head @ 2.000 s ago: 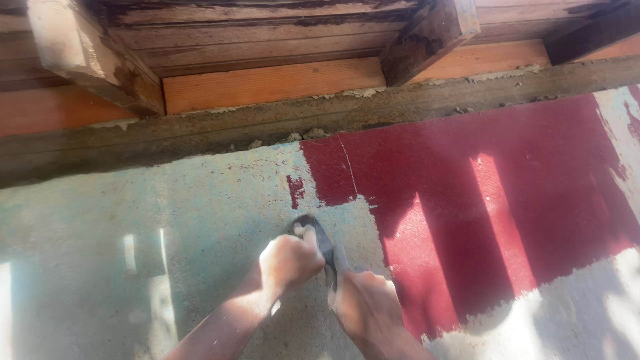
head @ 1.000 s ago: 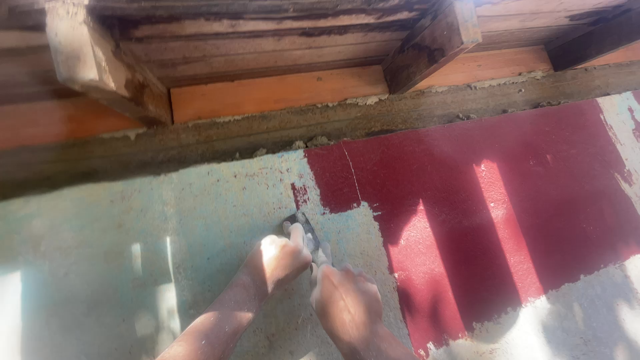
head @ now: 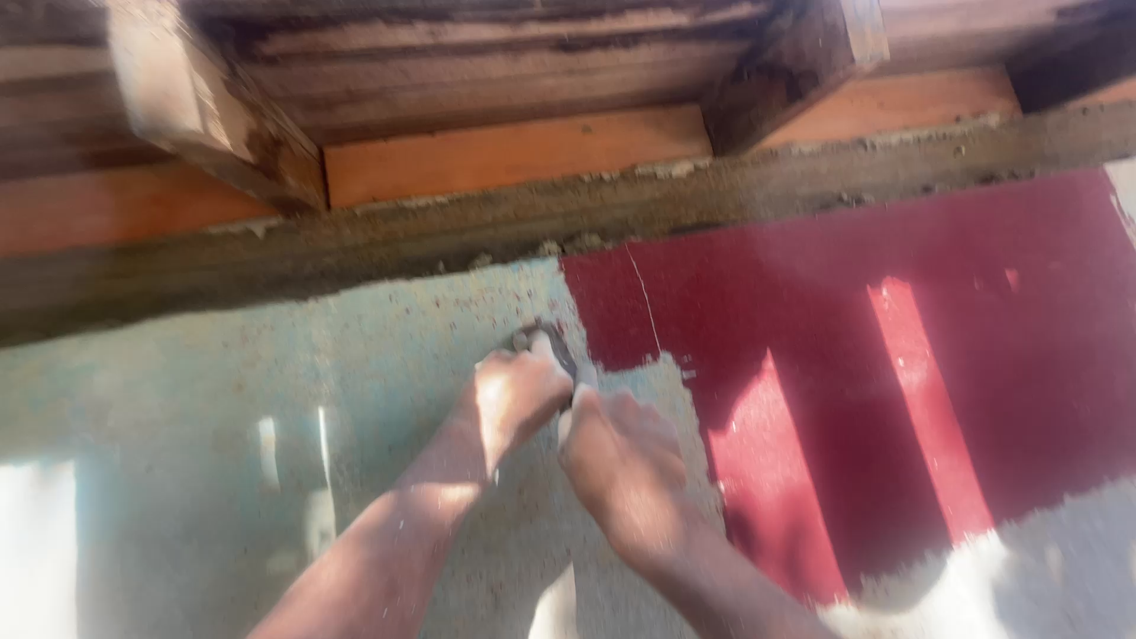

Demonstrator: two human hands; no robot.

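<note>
Both my hands are on one dark-handled scraper, which lies against the wall just left of the red paint's edge. My left hand grips it near its head, and my right hand holds the lower handle. The scraper's blade is mostly hidden and blurred. Dark red paint covers the wall to the right, with a thin pale crack running down near its left edge. Around my hands the wall surface is bare, pale green and grey, with small red specks near the top.
A rough wooden beam runs along the wall's top edge. Above it, rafter ends jut out below dark roof boards, with orange boards between them. Bright sunlight patches fall on the wall. A whitish area borders the red paint at lower right.
The small red patch left of the crack's paint block, seen in both earlier frames, is now gone or reduced to specks. Both hands stay on the scraper, now higher by the paint edge.
</note>
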